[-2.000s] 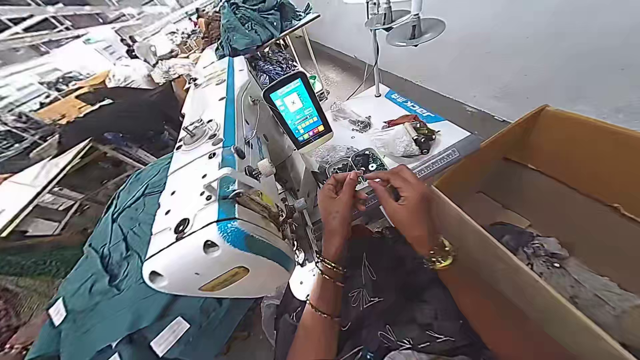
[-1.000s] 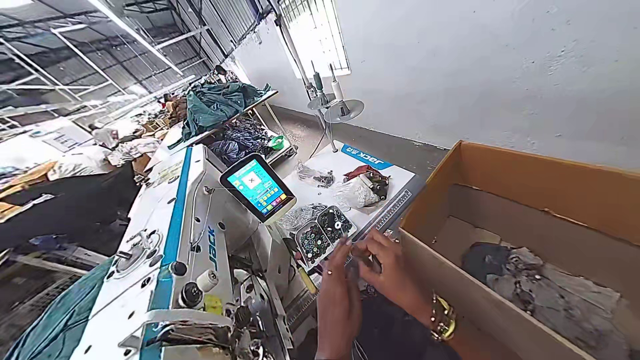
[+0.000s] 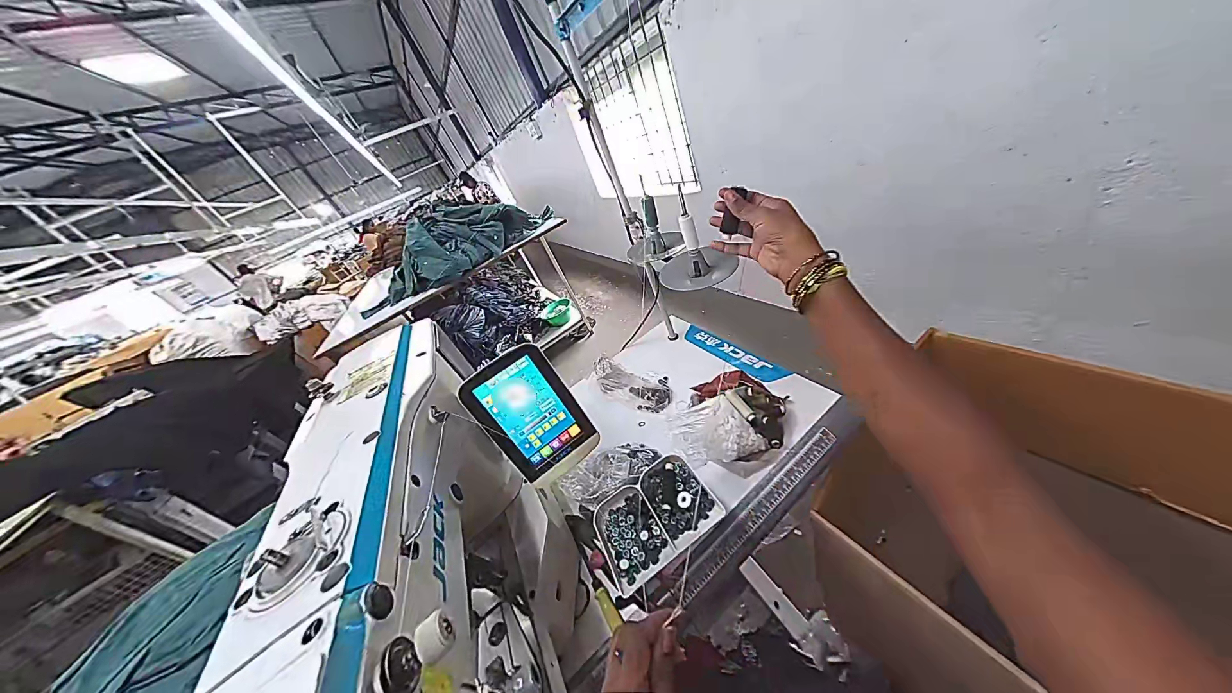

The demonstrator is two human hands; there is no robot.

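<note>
My right hand [image 3: 765, 231] is raised beside the thread stand [image 3: 664, 298] and grips a small dark cylindrical object [image 3: 735, 212], perhaps a thread spool. Near it, a white thread cone [image 3: 689, 231] and a dark green one [image 3: 652, 217] stand on the stand's discs. Low in the view, my left hand [image 3: 645, 654] is closed with its fingertips together on a thin light thread [image 3: 681, 587]. Just above it lies a two-part tray [image 3: 671, 527] of dark buttons. The white Jack sewing machine [image 3: 356, 539] with its lit control panel [image 3: 529, 409] is to the left.
Plastic bags [image 3: 717, 428] with spools and small parts lie on the white machine table [image 3: 626, 371]. A ruler [image 3: 760, 515] runs along its edge. A large cardboard box [image 3: 866, 577] is at right. Behind, green cloth [image 3: 462, 245] covers another table.
My right hand has moved from beside my left hand near the tray up to the thread stand, and now holds a dark object. The view has swung upward.
</note>
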